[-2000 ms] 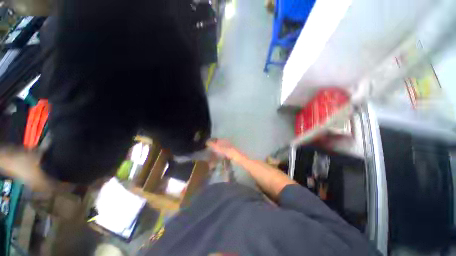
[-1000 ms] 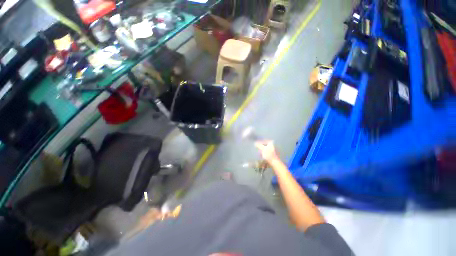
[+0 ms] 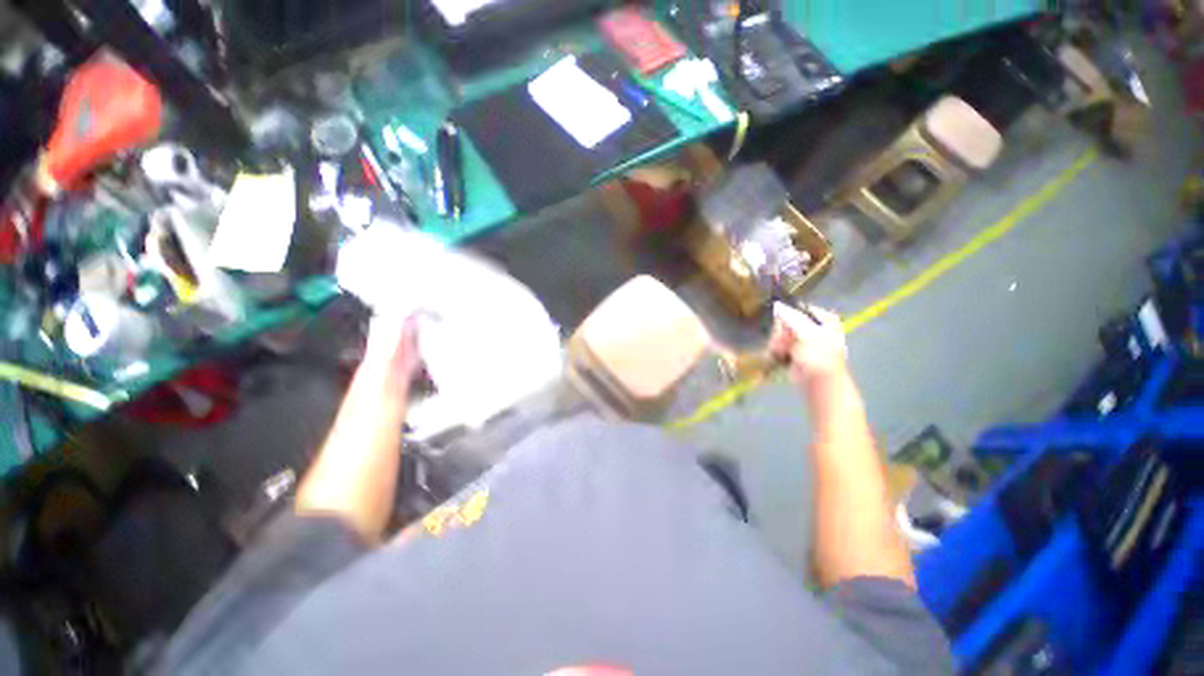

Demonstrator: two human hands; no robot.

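Observation:
My left hand holds white paper sheets above the front edge of the green bench. The sheets are blurred and overexposed. My right hand is raised over the aisle floor, fingers curled, in front of a small open carton with pale items inside. A thin dark strand shows at its fingertips; the hand is blurred, and what it holds cannot be made out clearly.
The green bench carries a dark panel with a white sheet, a red pad and clutter at left. Two beige stools stand before it. A yellow line crosses the grey floor. A blue rack is at lower right.
The view has turned toward the bench, and the blue rack has shifted to lower right. My left hand has come up into clear view with white sheets. The black bin is out of view.

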